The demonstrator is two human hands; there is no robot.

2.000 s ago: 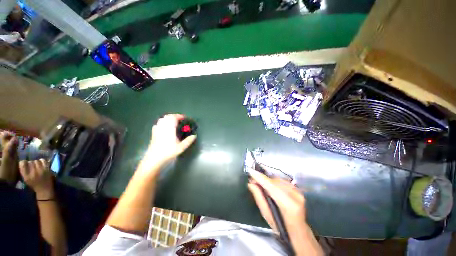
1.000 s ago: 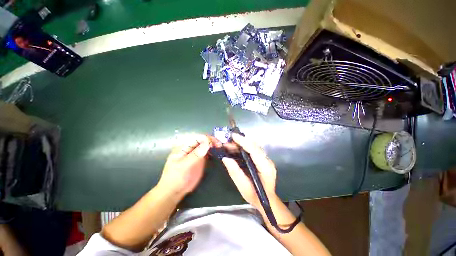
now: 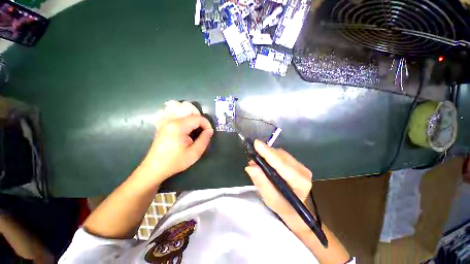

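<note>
A blue and white circuit board (image 3: 225, 113) lies on the dark green bench top (image 3: 118, 67) between my hands. A thin lead runs from it to a small white connector (image 3: 274, 136) at its right. My right hand (image 3: 281, 172) holds the black soldering iron (image 3: 288, 193) like a pen, its tip close to the board's lower right corner. My left hand (image 3: 180, 142) is just left of the board, fingers curled around a dark part (image 3: 196, 133), mostly hidden by the fingers.
A pile of boards (image 3: 247, 31) lies at the back. The fume fan (image 3: 391, 26) stands at the back right, a yellow-green tub (image 3: 433, 125) at the right. A phone (image 3: 21, 21) is at the far left. A white grid tray (image 3: 157, 211) shows below the bench edge.
The view has shifted. My hands have moved apart, and the board now lies flat between them with its lead and connector spread to the right. The iron's tip now points at the board.
</note>
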